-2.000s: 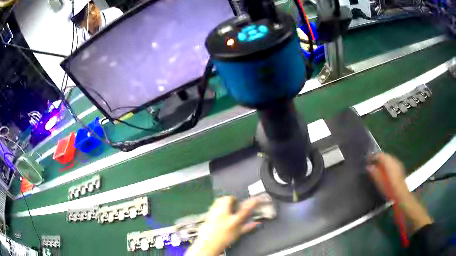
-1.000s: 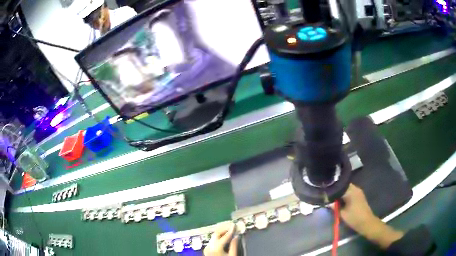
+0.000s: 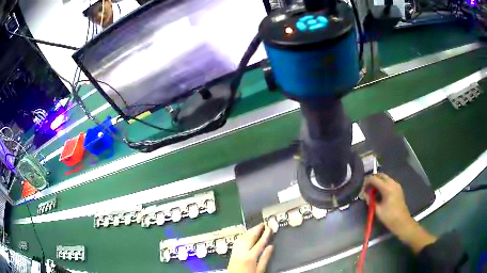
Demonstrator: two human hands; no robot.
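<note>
My left hand [image 3: 250, 250] grips the left end of a silver carrier strip [image 3: 283, 214] with a row of shiny rounded parts. The strip lies on the black pad [image 3: 304, 245] and runs under the ring light [image 3: 331, 197] of the blue video microscope [image 3: 312, 69], which hides part of it. My right hand [image 3: 389, 205] is just right of the ring light, near the strip's right end, closed on a tool with a red air hose [image 3: 368, 229]. The tool's tip cannot be made out.
Other carrier strips lie left on the green mat [image 3: 179, 210], [image 3: 200, 248], [image 3: 70, 253], and one at far right [image 3: 465, 96]. Behind are a monitor [image 3: 171, 58] with a blurred picture, black cables, a red bin [image 3: 73, 149], a blue bin [image 3: 100, 137] and a person [image 3: 101, 13].
My left hand brought the strip rightward under the lens. My right hand came left from the pad's right side to the lens, then shifted slightly right of it. The monitor picture changed.
</note>
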